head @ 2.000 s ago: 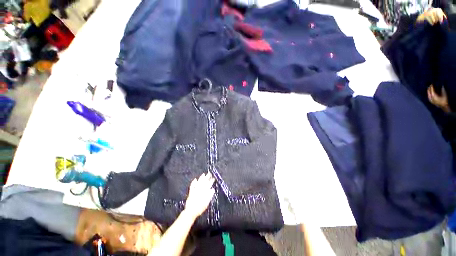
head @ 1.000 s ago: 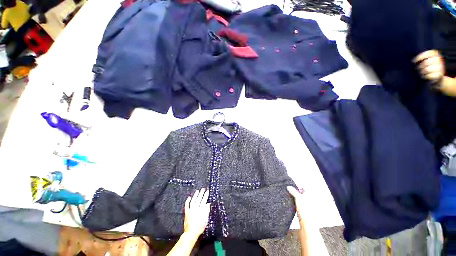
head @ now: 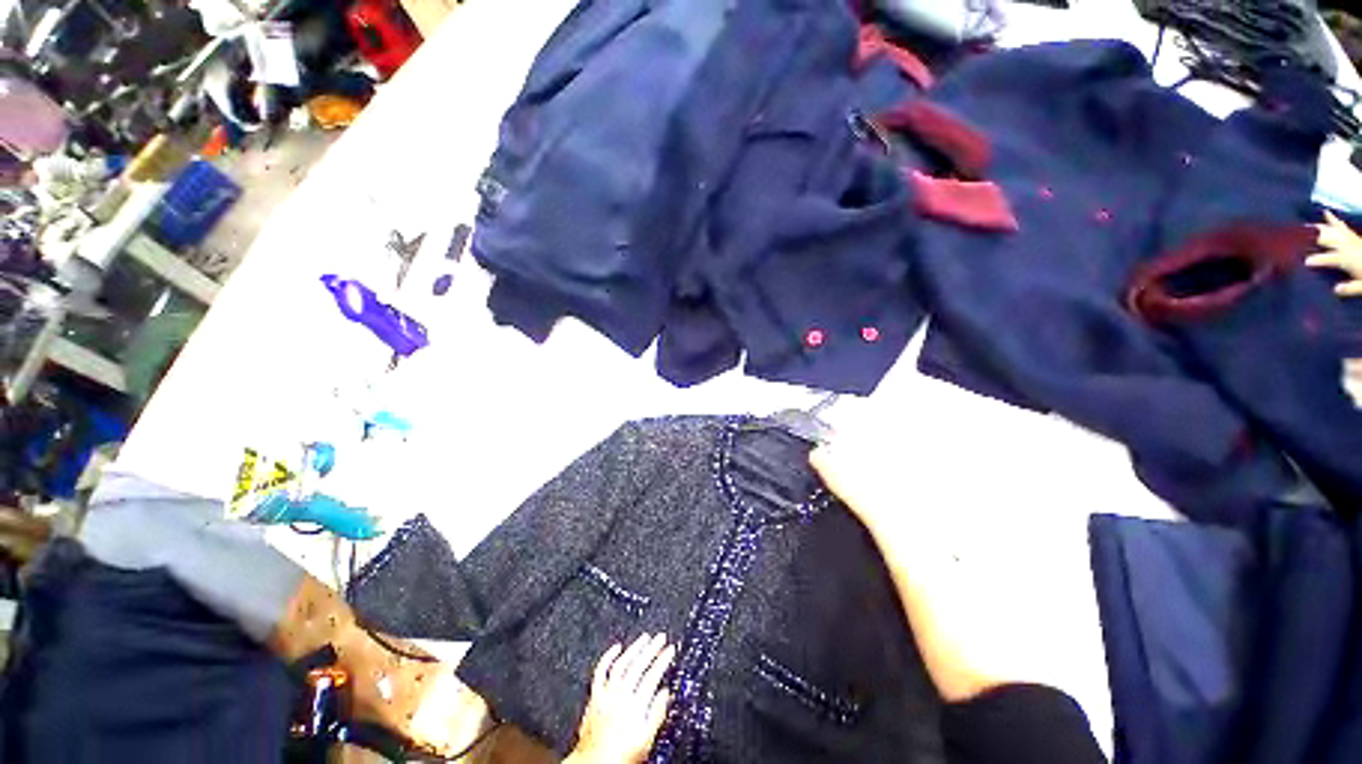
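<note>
The dark grey tweed jacket (head: 568, 523) lies front up on the white table, its lower part cut off by the frame's bottom edge. Speckled braid trim (head: 714, 612) runs round the neckline and down the front. A hanger (head: 799, 424) sits inside the neckline. My left hand (head: 630, 696) lies with fingers spread on the jacket front, left of the placket. My right hand (head: 831, 466) is at the right side of the neckline by the hanger; its fingers are small and blurred, so I cannot tell whether they grip. My right forearm crosses the jacket's shoulder.
Navy coats with maroon collars (head: 956, 202) lie beyond the jacket. Folded navy pieces (head: 1173, 612) lie at lower right. A purple bottle (head: 374, 314), a teal corded tool (head: 336, 517) and a wooden board (head: 321, 634) are at left. Another person's hand (head: 1337, 254) is at the right edge.
My right hand has moved from the jacket's right sleeve up to the neckline. The view has shifted, and the jacket appears lower and tilted. Another navy coat with a maroon collar now lies at upper right.
</note>
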